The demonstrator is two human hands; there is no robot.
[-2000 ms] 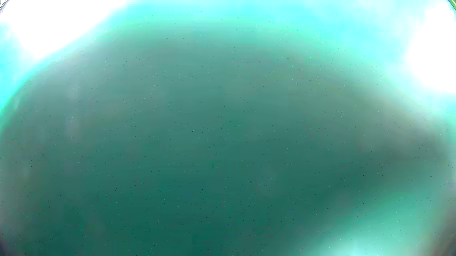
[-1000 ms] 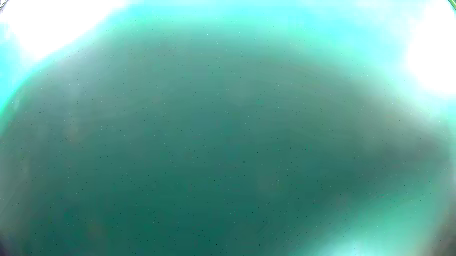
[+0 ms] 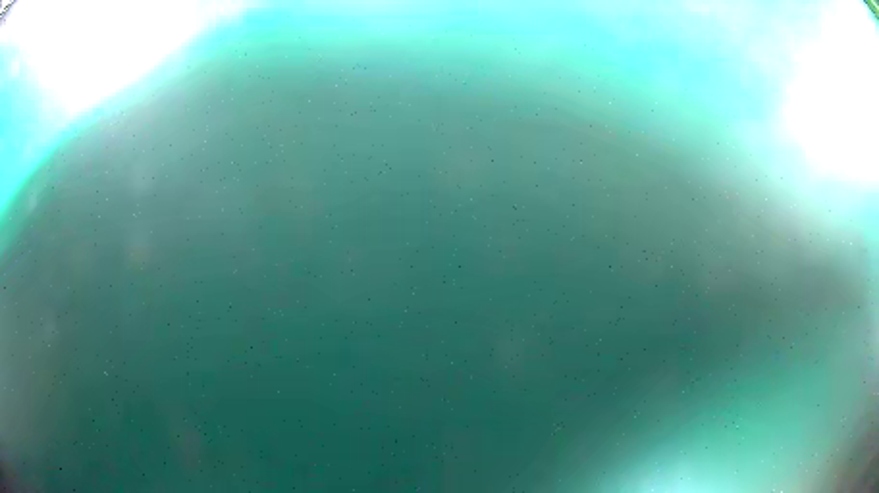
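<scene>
A blurred dark green surface [image 3: 414, 279] fills most of the head view, with no sharp detail. It seems very close to the lens, and I cannot tell what it is. No work piece or tool can be made out. My left hand and my right hand are not in view.
Bright white glare [image 3: 106, 48] lies at the upper left and more glare [image 3: 839, 106] at the upper right, with a cyan band along the top. A paler green glow [image 3: 694, 462] shows at the lower right. No edges or obstacles can be made out.
</scene>
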